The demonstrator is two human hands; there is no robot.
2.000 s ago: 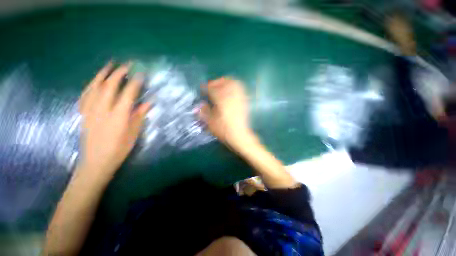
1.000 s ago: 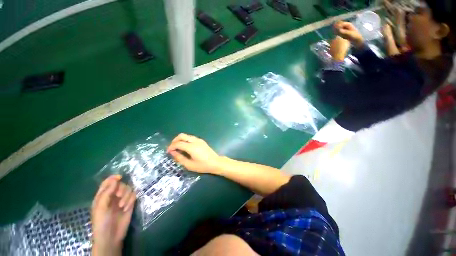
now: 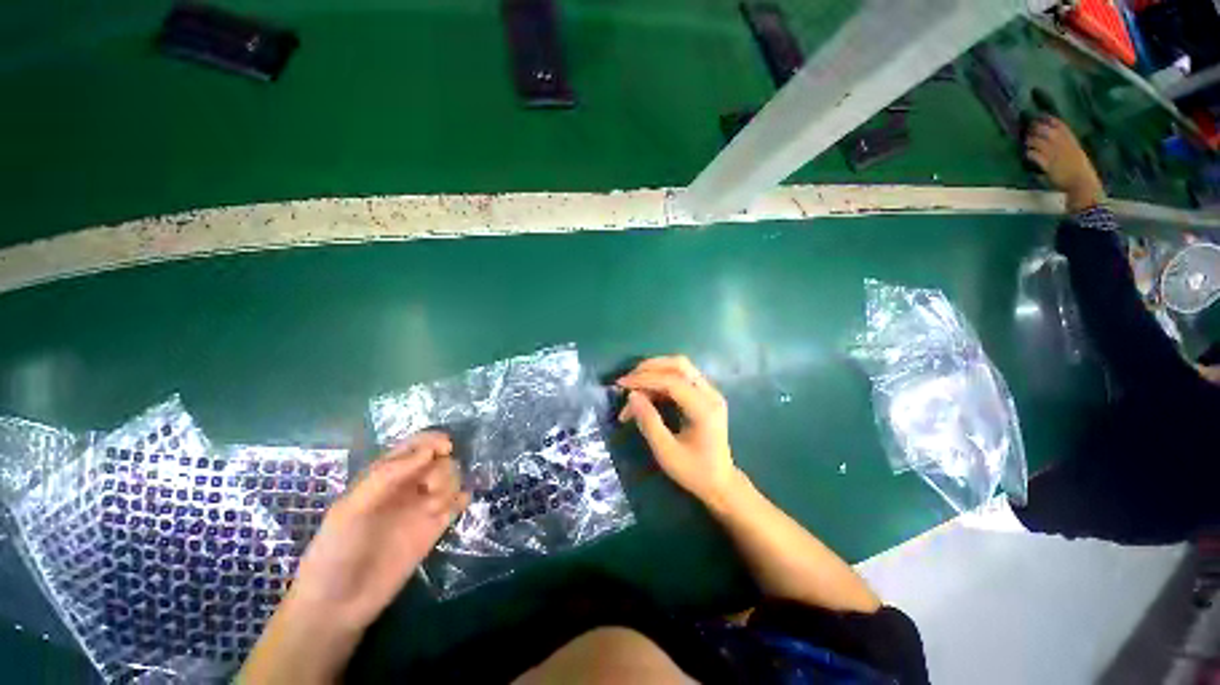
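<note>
A clear plastic bag lies on the green bench in front of me, with a cut piece of lens sheet showing rows of small dark squares on or in it. My left hand is over the bag's left edge, fingers curled and slightly blurred; whether it holds anything is unclear. My right hand is just right of the bag, thumb and forefinger together on a tiny dark piece. Larger overlapping lens sheets lie at the left, partly behind my left hand and forearm.
A crumpled clear bag lies to the right. A pale rail crosses behind the bench, with a slanting pale post. Beyond it lie several black phones. At the right, another person's hand reaches over the rail.
The view has turned and steadied. My left hand has moved onto the bag's left side. My right hand has shifted off the bag to its right edge. The other person's arm now reaches across the rail.
</note>
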